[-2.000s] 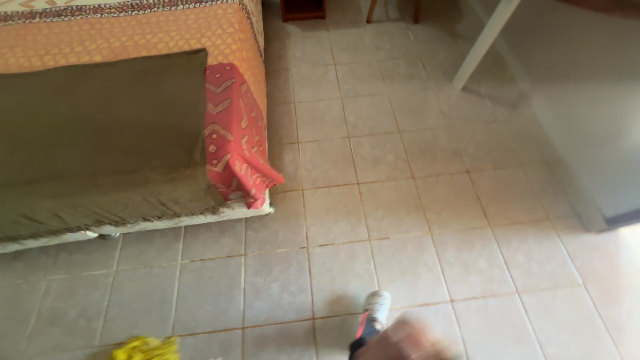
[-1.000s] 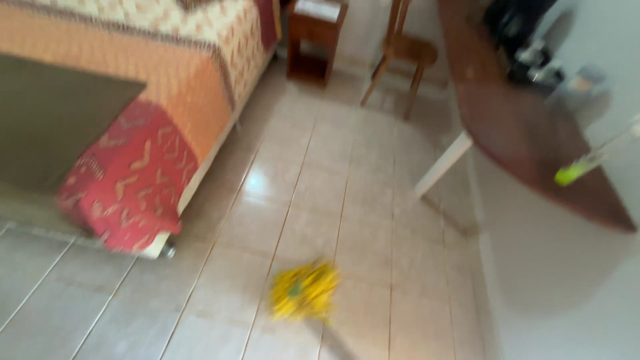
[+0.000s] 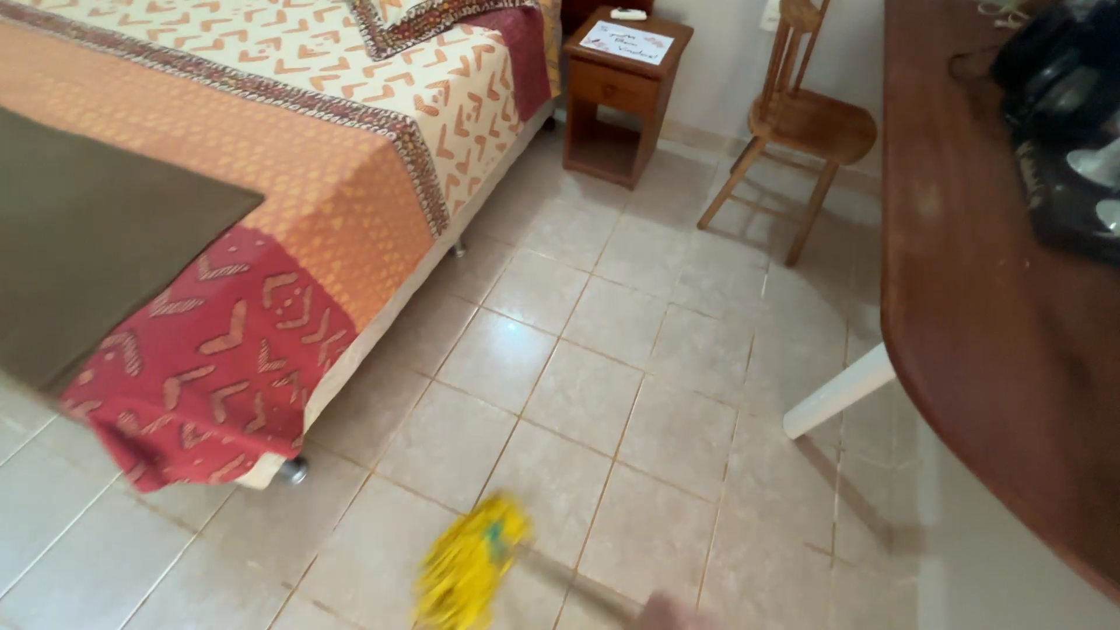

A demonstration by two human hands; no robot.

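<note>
A yellow string mop head [image 3: 472,562] with a green centre, blurred by motion, lies on the tiled floor [image 3: 577,385] near the bottom of the view. Its handle [image 3: 582,593] slants down to the right. One of my hands [image 3: 669,612] shows only as a blurred patch at the bottom edge, at the handle; which hand it is and how its fingers lie cannot be told. The other hand is out of view.
A bed with a patterned cover [image 3: 350,210] fills the left side, its metal foot [image 3: 293,471] on the floor. A wooden nightstand [image 3: 630,96] and a wooden chair [image 3: 809,122] stand ahead. On the right, a brown tabletop [image 3: 954,306] on a white leg [image 3: 838,391] holds dark items.
The view has swung over from the bed's end to the aisle beside it. Since one second ago, the mop head has moved away from the table leg, toward the bottom of the view.
</note>
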